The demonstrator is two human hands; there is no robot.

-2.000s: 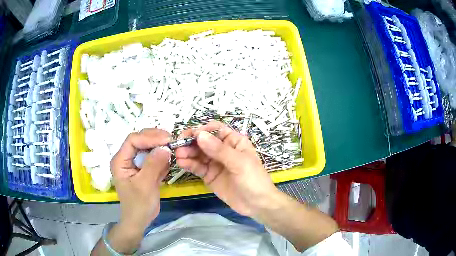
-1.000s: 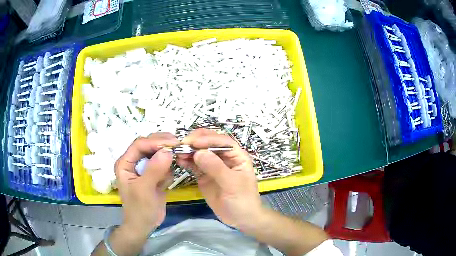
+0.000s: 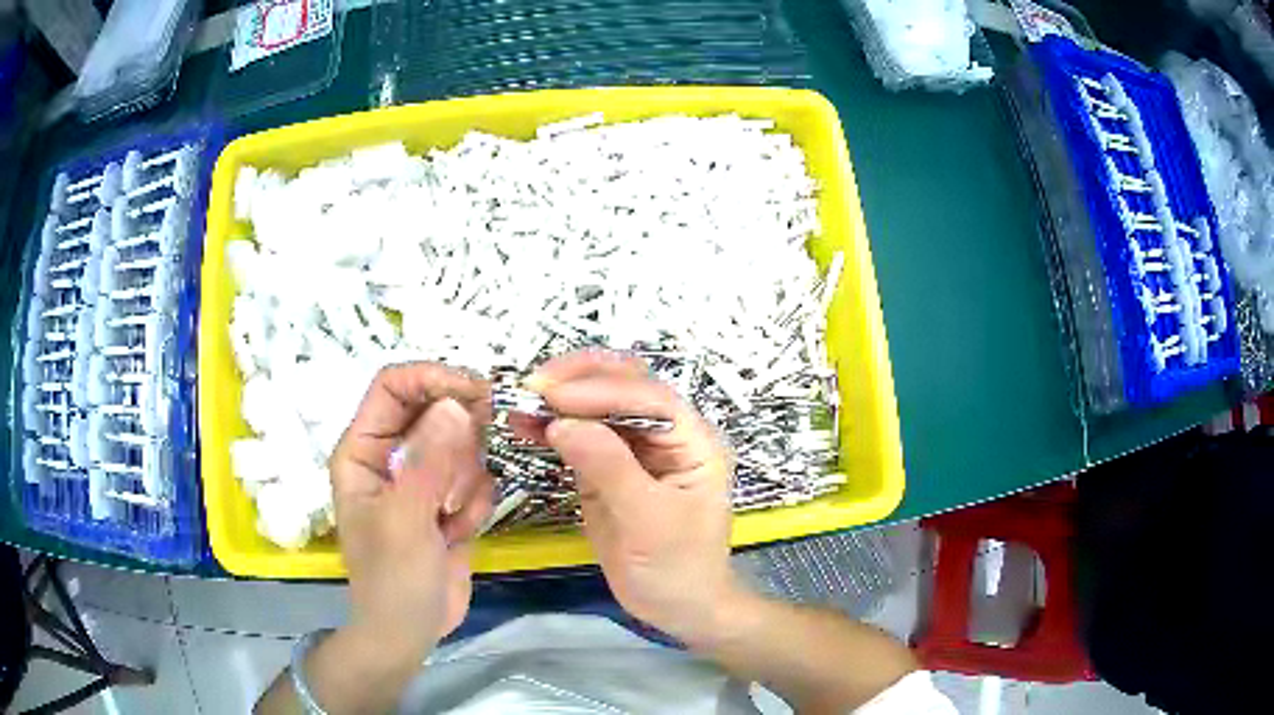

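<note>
My right hand [image 3: 636, 482] pinches a thin metal shaft [image 3: 629, 419] that lies crosswise, with a narrow white piece [image 3: 520, 401] at its left end. My left hand [image 3: 412, 482] has its fingers curled around a white head [image 3: 401, 458], of which only a small part shows in the palm. Its fingertips are beside the left end of the white piece; whether they touch it is unclear. Both hands are over the near edge of the yellow bin [image 3: 873, 335], which holds white heads at left, white sleeves at centre and metal shafts at near right.
A filled tray stack [image 3: 105, 524] stands left of the bin, another blue tray [image 3: 1181, 374] at far right. A clear ribbed tray [image 3: 587, 42] lies beyond the bin, with a clear box of white parts [image 3: 915, 42] to its right. A red stool [image 3: 964, 636] is below the bench.
The shaft has turned from slanted to nearly level and shows more to the right of my right fingertips. My left thumb has lifted off the white piece since one second ago.
</note>
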